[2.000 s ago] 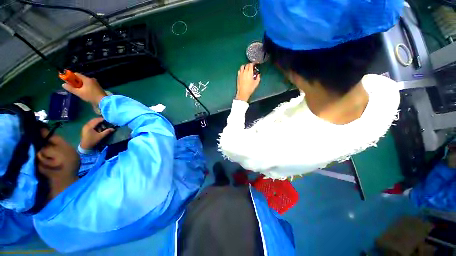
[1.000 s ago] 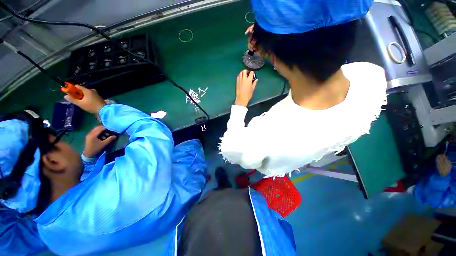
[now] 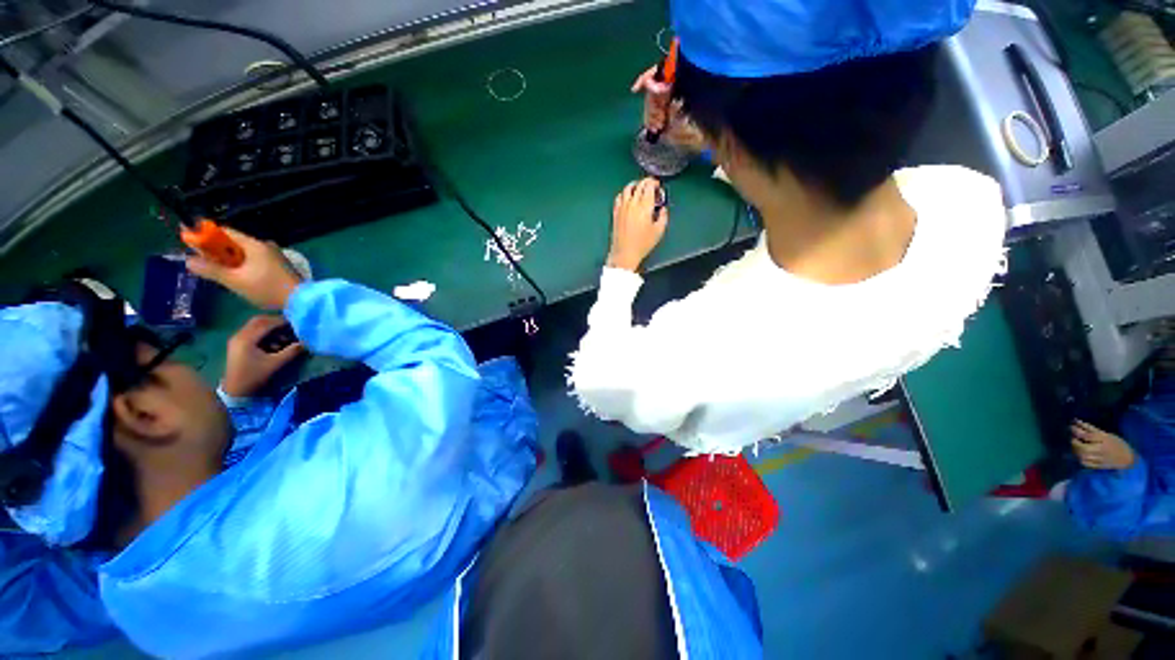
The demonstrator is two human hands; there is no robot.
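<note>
Neither of my hands is in the picture; only my own dark-clad lap shows at the bottom. Nearest in front is a green-matted bench [image 3: 387, 264] with two seated workers. The left worker, in a blue smock, holds an orange electric screwdriver [image 3: 215, 244] in one hand and a small dark unit [image 3: 277, 338] in the other. The worker in a fluffy white top holds a small dark unit [image 3: 660, 197] and a second orange screwdriver [image 3: 670, 62], its tip over a round speckled dish [image 3: 661, 152]. White bits [image 3: 510, 245] lie scattered between them.
A black parts tray [image 3: 296, 148] lies at the back left, with a dark blue box [image 3: 174, 291] beside it. A silver case [image 3: 1031, 116] stands at the right. A red stool [image 3: 722, 503] is on the floor, a cardboard box [image 3: 1059, 606] lower right. Another person's hand [image 3: 1102, 447] shows at the right edge.
The view has shifted slightly. The white-topped worker's head has moved aside, and a hand with an orange screwdriver now shows over the dish. At the right edge, another person's hand has come into view.
</note>
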